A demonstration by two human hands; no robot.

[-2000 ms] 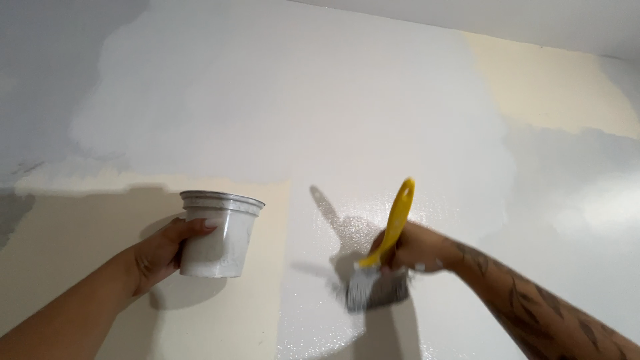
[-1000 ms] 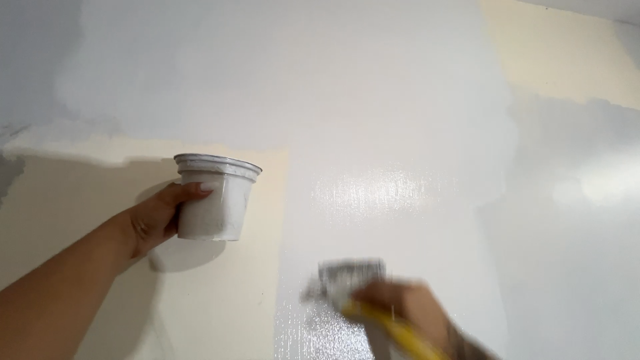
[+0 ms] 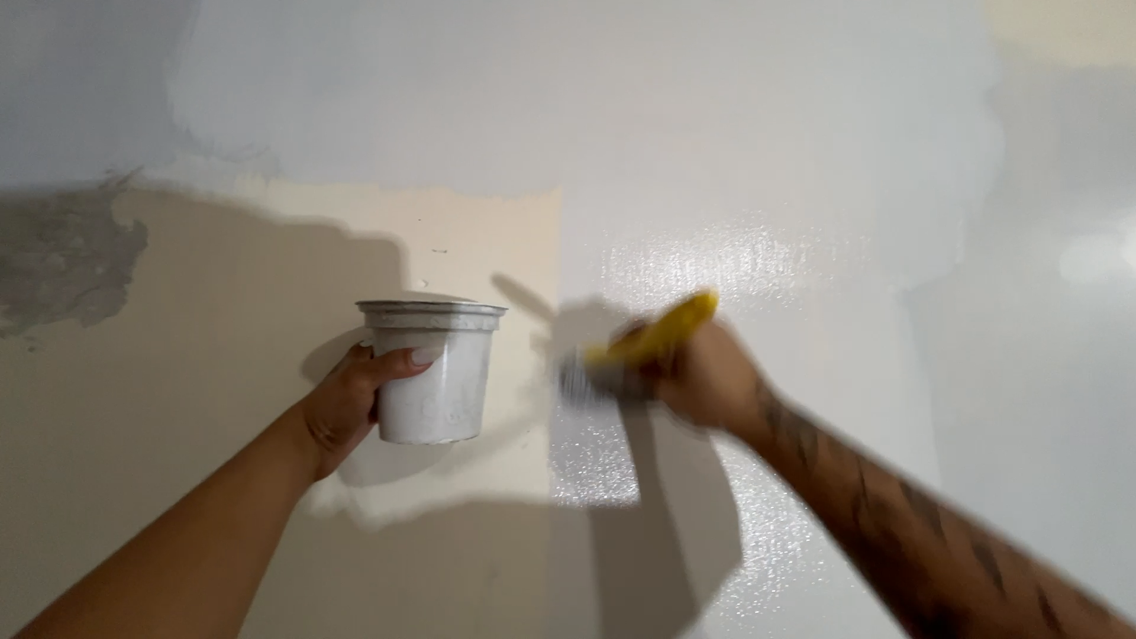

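My left hand (image 3: 355,399) grips a white plastic tub (image 3: 435,382) from its left side, thumb across the front, and holds it upright before the cream part of the wall. What is inside the tub cannot be seen. In my right hand (image 3: 701,373) is a paintbrush (image 3: 652,337) with a yellow handle. Its blurred bristles point left, at the border between the cream area and the wet pale grey paint (image 3: 595,461). Whether the bristles touch the wall is hard to tell.
The painted wall (image 3: 577,106) fills the view. A rough dark grey patch (image 3: 67,257) lies at the left, and a cream patch (image 3: 1065,31) shows at the top right. Shadows of my arms, the tub and the brush fall across the wall.
The brush has turned in my right hand: its handle pointed down to the right one second ago and now points up to the right. My left hand still holds the tub.
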